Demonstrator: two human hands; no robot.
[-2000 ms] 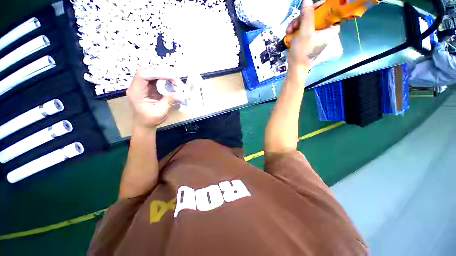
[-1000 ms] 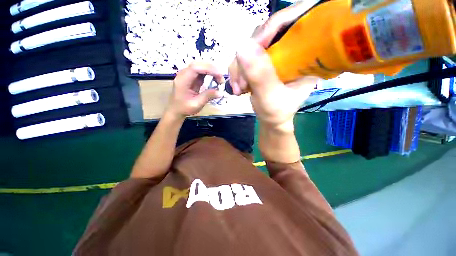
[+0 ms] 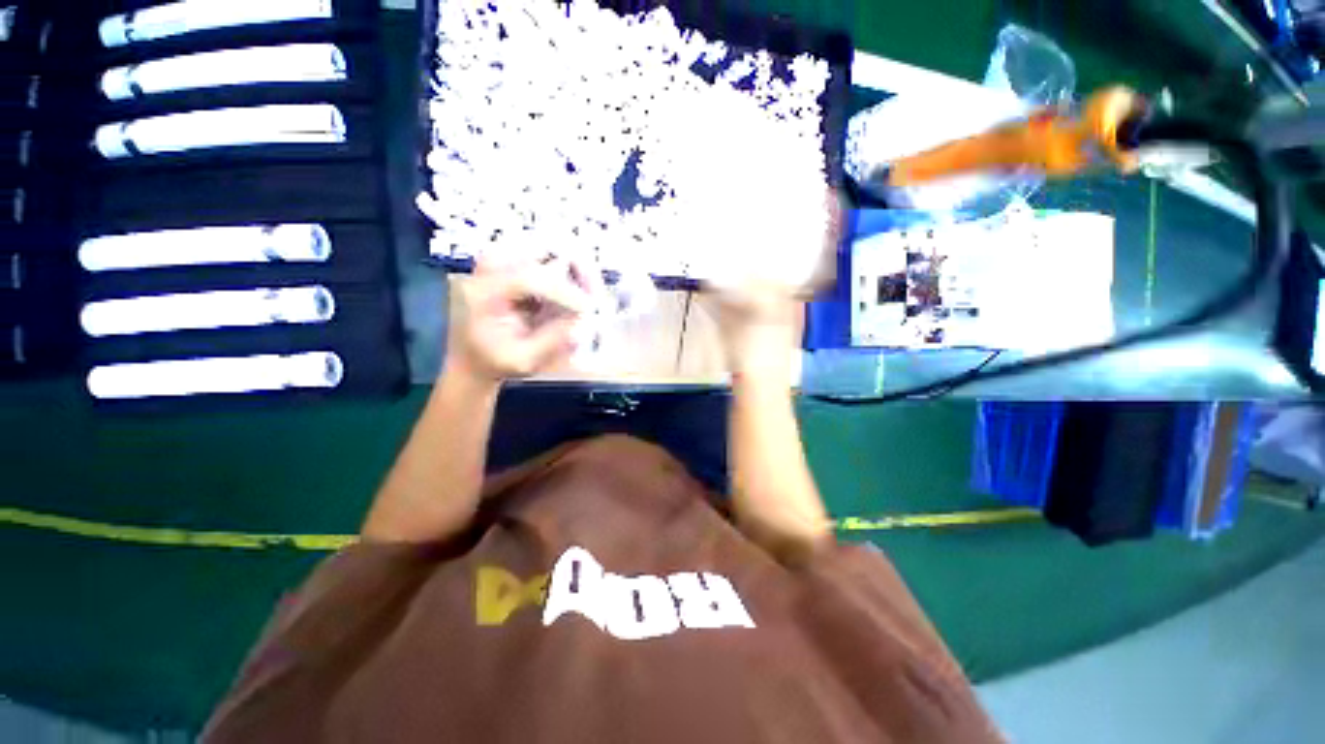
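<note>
My left hand (image 3: 509, 320) is over the tan work board (image 3: 552, 364), its fingers closed around a whitish, glare-blurred piece (image 3: 613, 308), apparently the tube housing seen end-on. My right hand (image 3: 759, 313) is at the front right corner of the black parts tray (image 3: 839, 116), a little right of the left hand. Glare and blur wash out its fingers, so its grip cannot be told. A thin dark line stands on the board between the hands. The orange electric screwdriver (image 3: 1003, 150) hangs at the right, away from both hands.
White tube housings (image 3: 211, 310) lie in rows in black ribbed trays at left. Small white parts (image 3: 538, 131) heap the parts tray. At right are a white block with dark mechanism (image 3: 923, 284), a blue bin (image 3: 830, 323), a clear bag (image 3: 1032, 73) and a black cord (image 3: 1267, 218).
My right hand has let go of the orange screwdriver, which now hangs farther back at the right. My left hand still holds the whitish piece over the board.
</note>
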